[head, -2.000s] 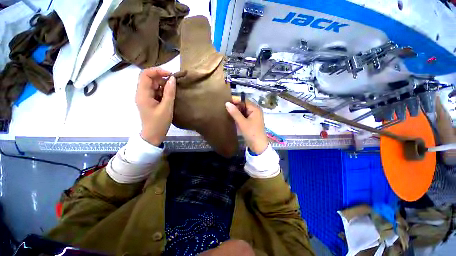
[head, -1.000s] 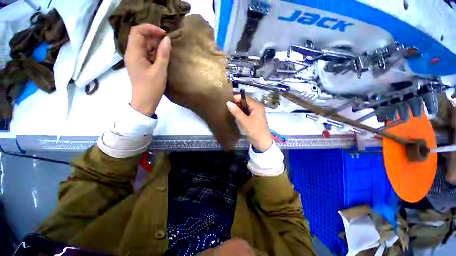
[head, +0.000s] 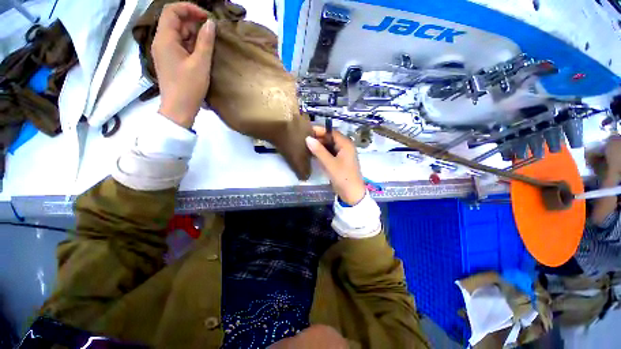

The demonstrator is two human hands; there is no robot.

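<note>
A brown stretch garment piece point(head: 253, 92) lies stretched slantwise on the white table, left of the needle area of the sewing machine point(head: 408, 48). My left hand point(head: 182, 61) is at its upper left end, thumb and finger pinching the cloth edge. My right hand point(head: 335, 162) is at the piece's lower right side, fingers curled around a small dark tool point(head: 329, 129), likely thread snips, only its dark tip showing. The right thumb rests beside the cloth edge; whether it also grips the cloth is unclear. The cloth's lower end hangs free near the table's ruler edge.
A brown binding strip point(head: 449, 157) runs from the orange disc point(head: 549, 211) to the machine. Crumpled brown pieces point(head: 34, 88) and white strips point(head: 95, 48) lie at left. A blue crate point(head: 425, 252) stands below the table. A person's arm shows at the right edge.
My left hand has moved up and left, drawing the cloth's upper end with it. The cloth's lower end has risen above the ruler edge. My right hand has hardly moved.
</note>
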